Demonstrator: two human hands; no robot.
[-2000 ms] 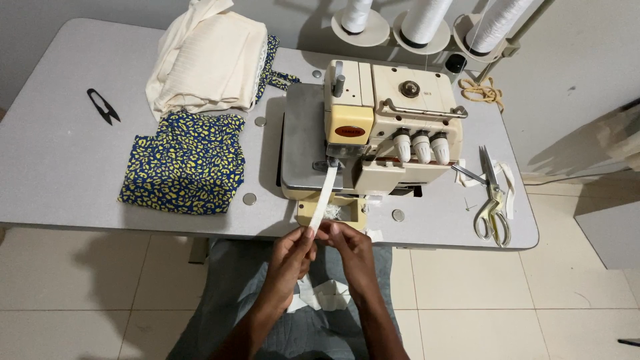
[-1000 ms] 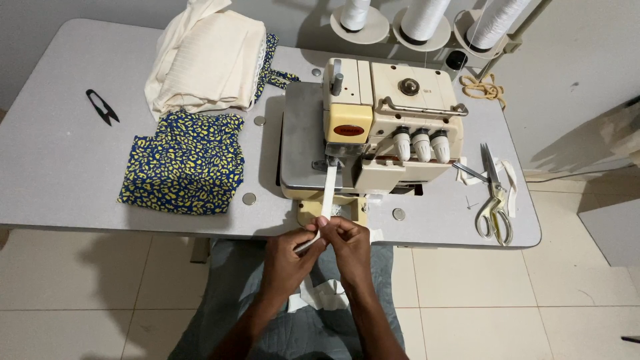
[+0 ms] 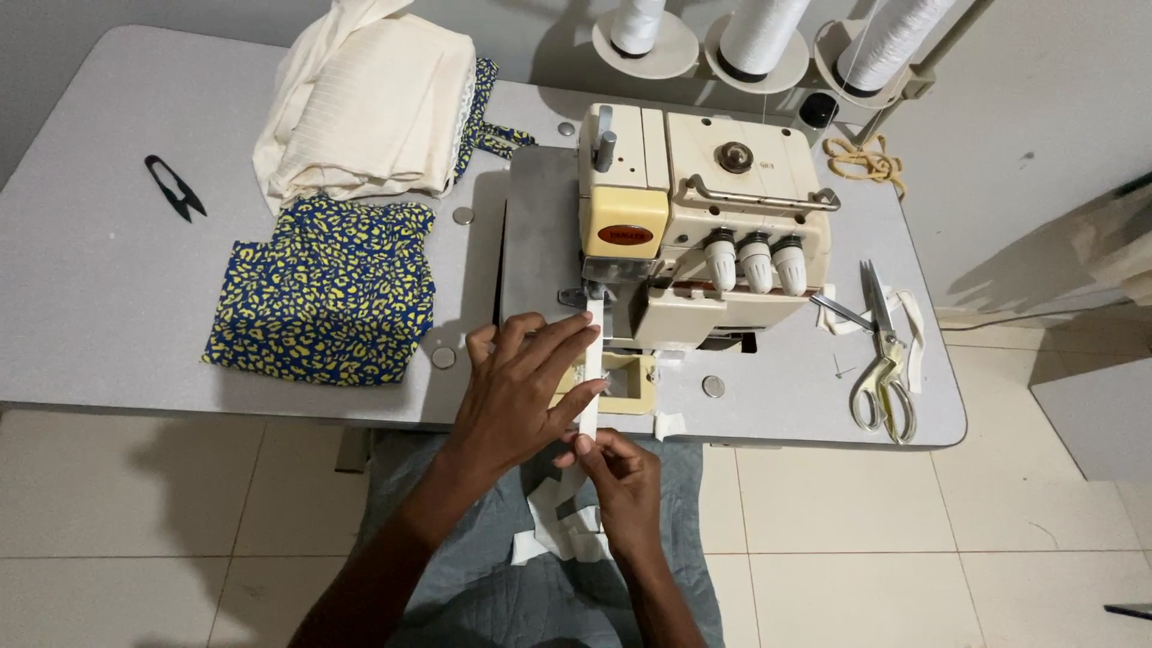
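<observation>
A narrow white fabric strip (image 3: 590, 360) runs from under the presser foot of an overlock sewing machine (image 3: 711, 207) down toward the lap. My left hand (image 3: 526, 382) lies over the strip's left side, fingers spread, fingertips touching it just below the foot. Lower down, my right hand (image 3: 619, 477) pinches the strip between thumb and fingers at the table's front edge. White fabric pieces (image 3: 558, 526) rest on the grey cloth (image 3: 468, 558) over the lap. Below the foot, the machine's cream tray (image 3: 634, 387) is partly hidden by my left hand.
Folded blue-and-yellow print fabric (image 3: 328, 292), cream fabric (image 3: 378, 108) and black thread snips (image 3: 175, 189) lie at left on the table (image 3: 81, 297). Scissors (image 3: 882, 360), tweezers (image 3: 841, 311) and a tan cord (image 3: 864, 162) lie at right. Thread cones (image 3: 765, 36) stand behind the machine.
My left hand has left its place beside my right hand and moved up along the strip toward the presser foot, its fingers now spread. My right hand stays low on the strip.
</observation>
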